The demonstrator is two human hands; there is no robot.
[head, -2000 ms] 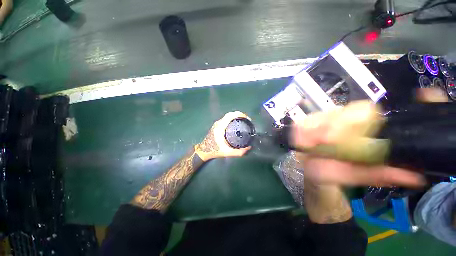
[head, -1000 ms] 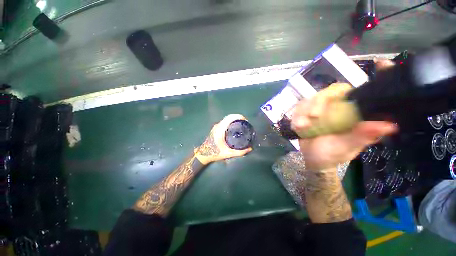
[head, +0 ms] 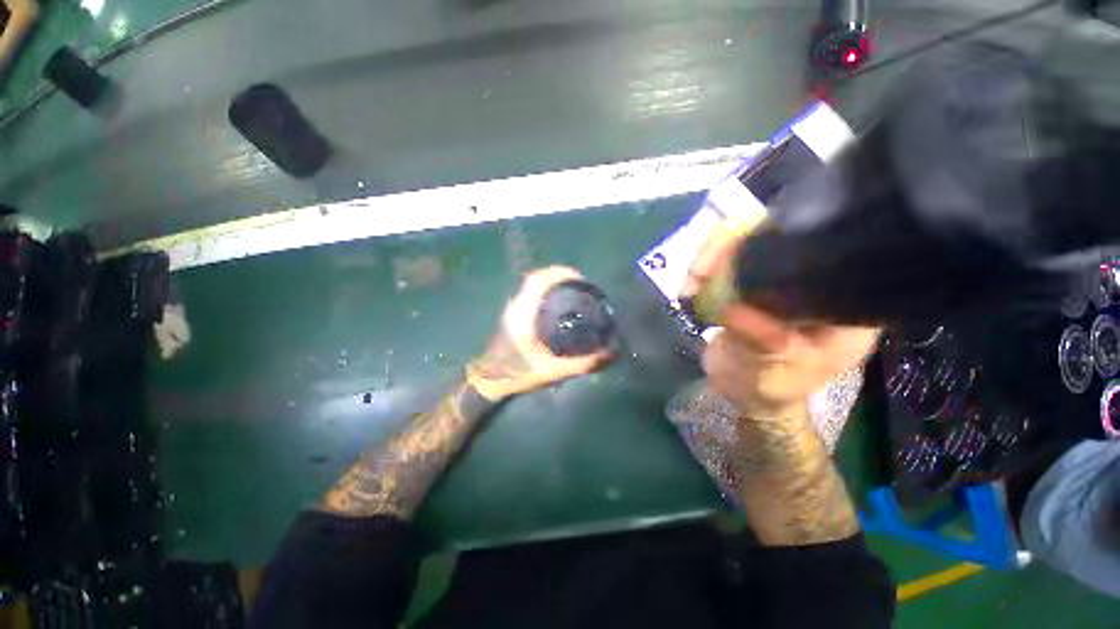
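Note:
My left hand (head: 528, 350) holds a black cylindrical housing (head: 576, 317) upright over the green bench, its round end facing up. My right hand (head: 780, 350) is wrapped around the thick black electric screwdriver (head: 847, 246), which is blurred and extends to the upper right. A bit of the yellow grip wrap shows at the fingers. The tool's tip is near the screw feeder (head: 698, 252) and cannot be made out. The feeder is white with blue-purple edges and partly hidden behind the tool. A clear bag of screws (head: 706, 430) lies beside my right wrist.
Black housings (head: 280, 129) lie on the conveyor (head: 540, 92) behind a pale edge strip (head: 430, 211). One with a red light (head: 843, 49) is at upper right. Stacked black parts (head: 80, 393) fill the left edge. Round discs (head: 1081, 356), a blue stand (head: 946, 522) and grey-blue cloth are at right.
The screwdriver has swung to a steeper angle and my right hand has shifted slightly left. The housings on the conveyor have moved left. My left hand still holds its housing, now slightly tilted.

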